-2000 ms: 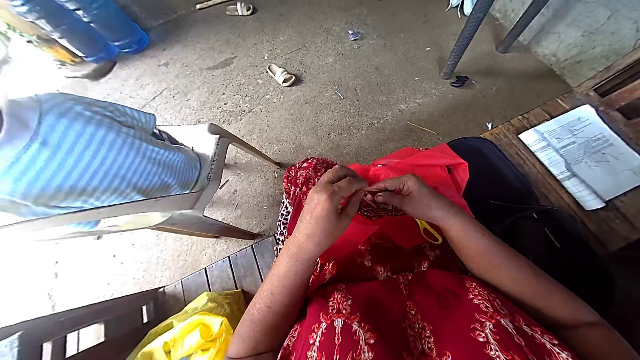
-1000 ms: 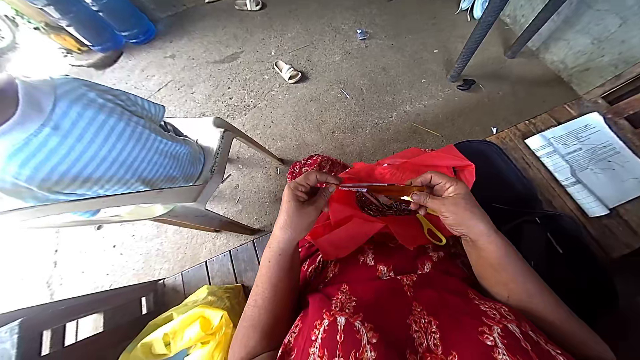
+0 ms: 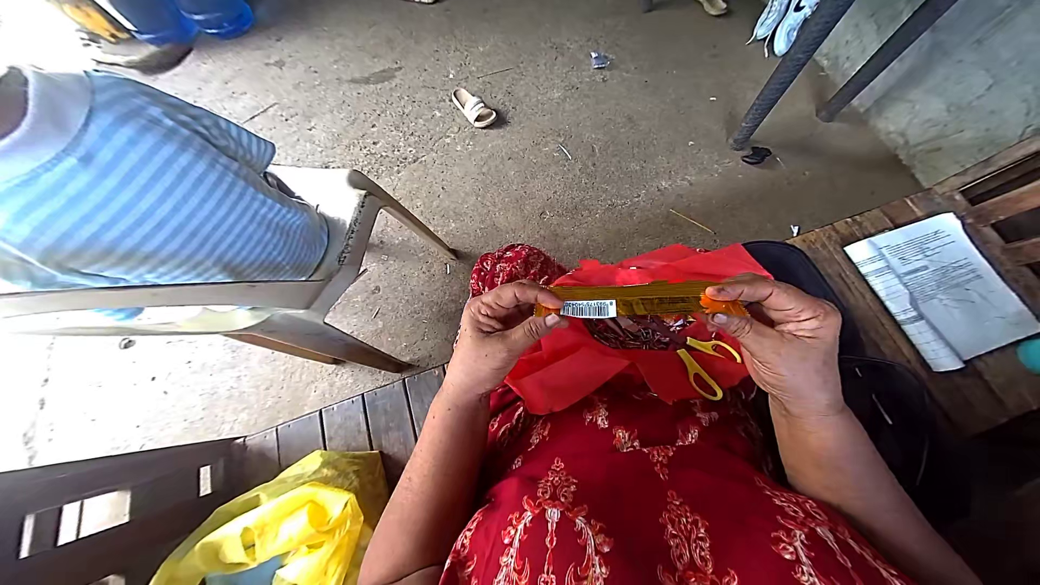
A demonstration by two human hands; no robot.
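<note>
A narrow orange-brown plastic wrapper, bearing a printed barcode, is stretched level above my lap. Its left end is pinched between thumb and fingers of my left hand; my right hand grips its crumpled right end. Just below the wrapper, scissors with yellow handles rest on red fabric spread over my lap. Their blades are not clearly visible. Dark patterned material shows in the middle of the red fabric, partly hidden by the wrapper.
A person in a blue striped shirt sits at the left on a plastic chair. A yellow plastic bag lies on the wooden bench. Printed papers lie at the right, beside a black bag. A sandal is on the floor.
My hands were close together two seconds ago, then moved apart with the wrapper stretched between them. The wrapper's barcode face now shows.
</note>
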